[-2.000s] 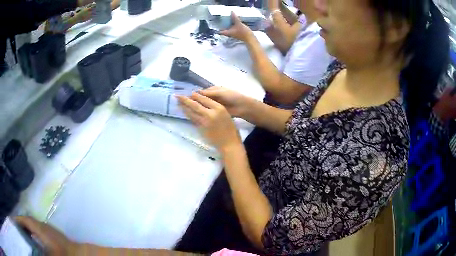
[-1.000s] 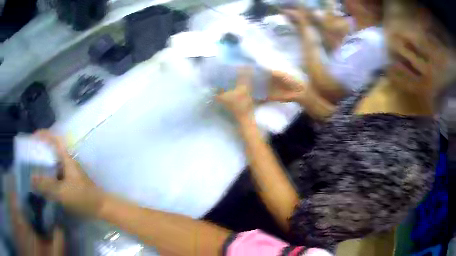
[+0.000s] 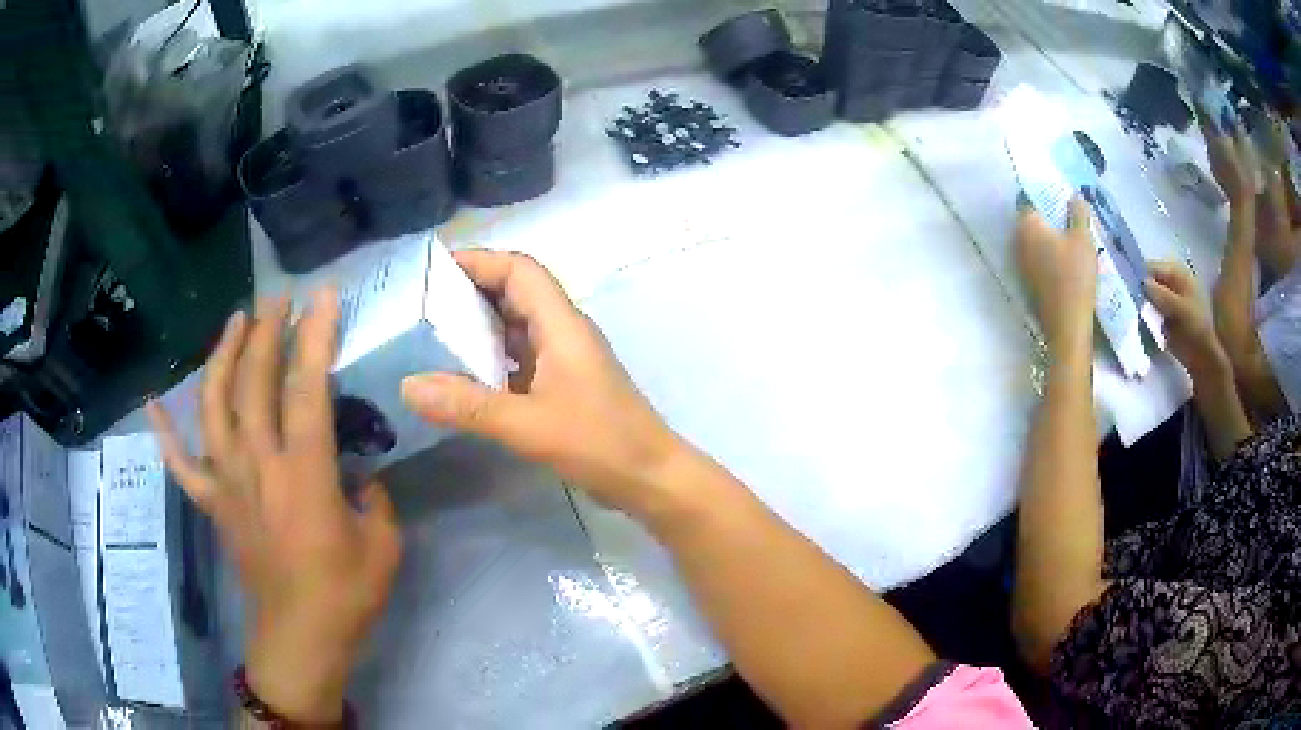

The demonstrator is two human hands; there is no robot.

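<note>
A white and pale-blue retail box [image 3: 407, 352] with a dark printed picture is tilted above the near left part of the bench. Its white end faces right. My right hand [image 3: 535, 371] grips that end, with the thumb on the front face and the fingers behind the end. My left hand [image 3: 293, 492] is at the other end. Its fingers are spread, the index finger lies against the upper face and the thumb is low at the front. It hides the far end of the box.
Dark grey inserts [image 3: 502, 131] stand stacked along the pale ledge. A spiky pile of small black fittings [image 3: 671, 131] lies beside them. Printed boxes [image 3: 139, 571] stand at the lower left, below dark equipment [image 3: 157, 228]. At right, a neighbour's hands [image 3: 1059, 271] hold another box [image 3: 1092, 214].
The view has swung left, so the neighbour now appears at the far right. Both my hands and the box, earlier at the left edge, are now nearer the middle, with the box's end facing right.
</note>
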